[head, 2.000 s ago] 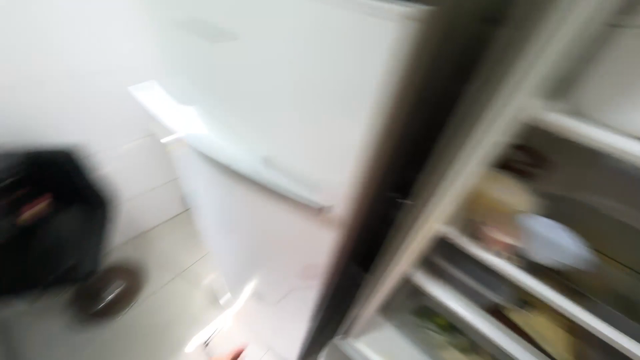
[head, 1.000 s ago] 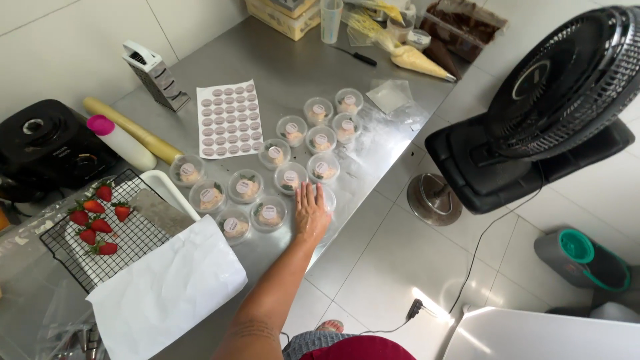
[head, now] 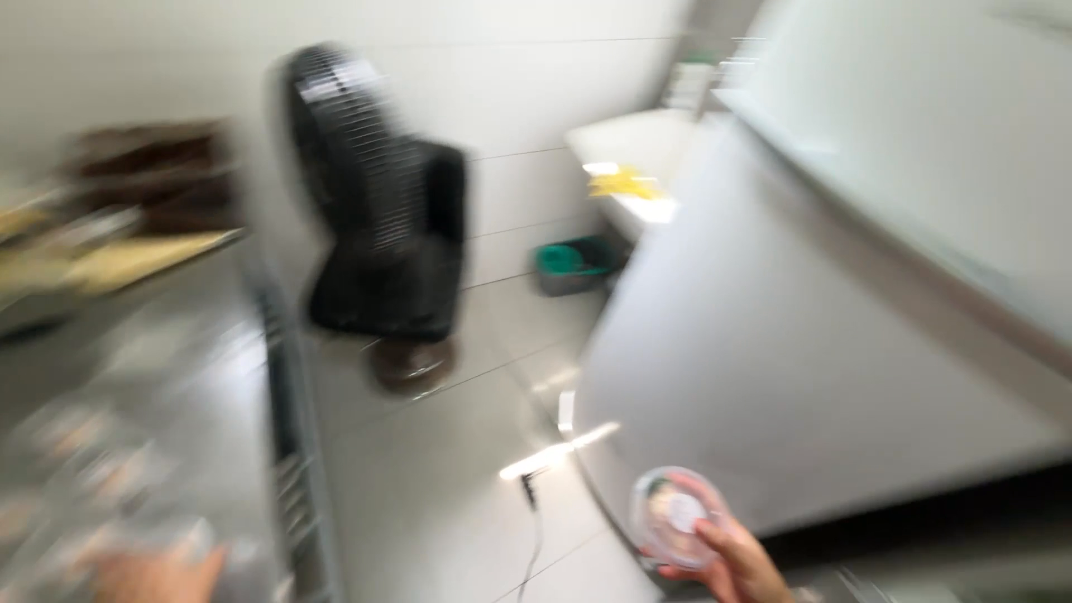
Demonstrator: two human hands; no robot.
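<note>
My right hand (head: 724, 557) grips a round clear plastic cup (head: 677, 517) by its rim, at the lower right above the floor. The cup has a lid with a round label, and something pale, with green and pink, shows inside. At the lower left my left hand (head: 159, 574) is over the steel table, at several clear lidded cups (head: 113, 473); motion blur hides whether its fingers hold one.
The steel table (head: 193, 327) runs along the left, with piping bags (head: 126, 260) and a container of brown filling (head: 155, 167). Beyond stand a black fan (head: 360, 159) and a green-and-grey bucket (head: 574, 264). A large white appliance (head: 754, 335) fills the right. A cord (head: 536, 536) lies on the floor.
The view has swung right from the table toward the white appliance. One second ago a single hand rested on the cups; now both hands show, the right one holding a lidded cup.
</note>
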